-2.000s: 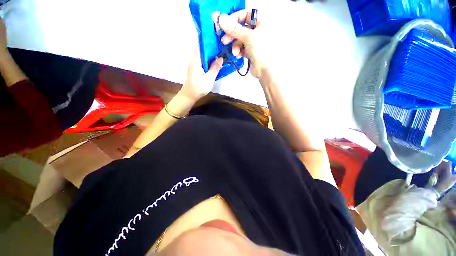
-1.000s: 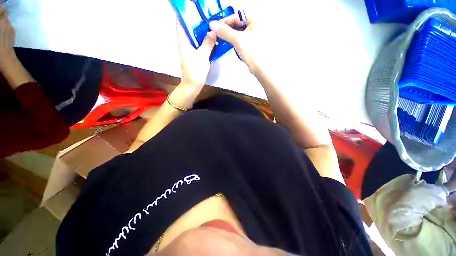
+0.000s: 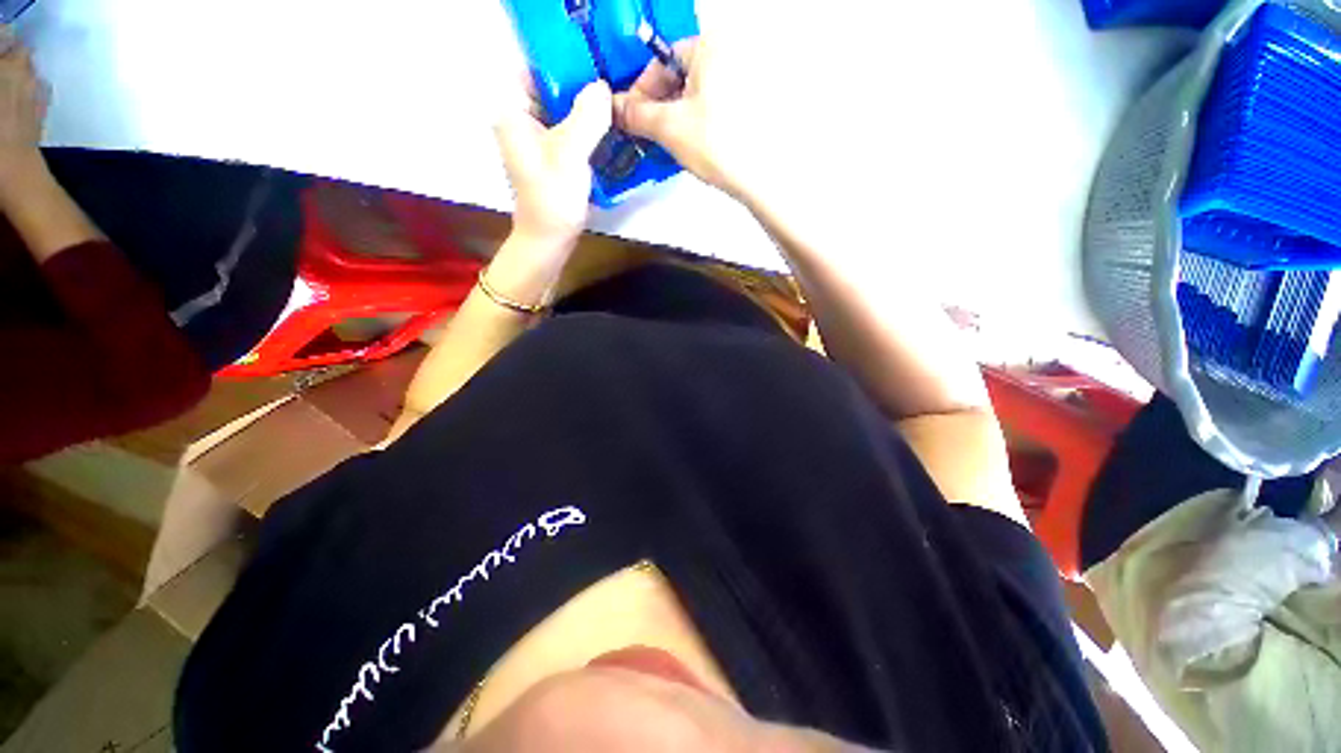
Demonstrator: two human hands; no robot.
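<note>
A blue blister tray (image 3: 552,52) lies at the top middle, cut off by the frame's edge. A black USB cable (image 3: 625,155) is in it, with part of the lead running up the tray. My left hand (image 3: 553,155) is at the tray's left and near edge, its thumb pressing on the tray and cable. My right hand (image 3: 665,106) pinches the cable over the tray's right side. A USB plug (image 3: 660,44) with a dark grip shows above its fingers. My fingers hide part of the tray and cable.
A grey basket (image 3: 1129,199) at the right holds blue packs (image 3: 1268,140) and white-edged cards (image 3: 1250,316). Blue stacked trays (image 3: 1154,12) are behind it. Another person's hand and dark red sleeve (image 3: 111,346) are at the left. A pale sleeve (image 3: 1228,596) is at lower right.
The plug in my right hand has moved from beside the tray to over its right side. Both hands have shifted left in the picture, and the basket sits higher and further right.
</note>
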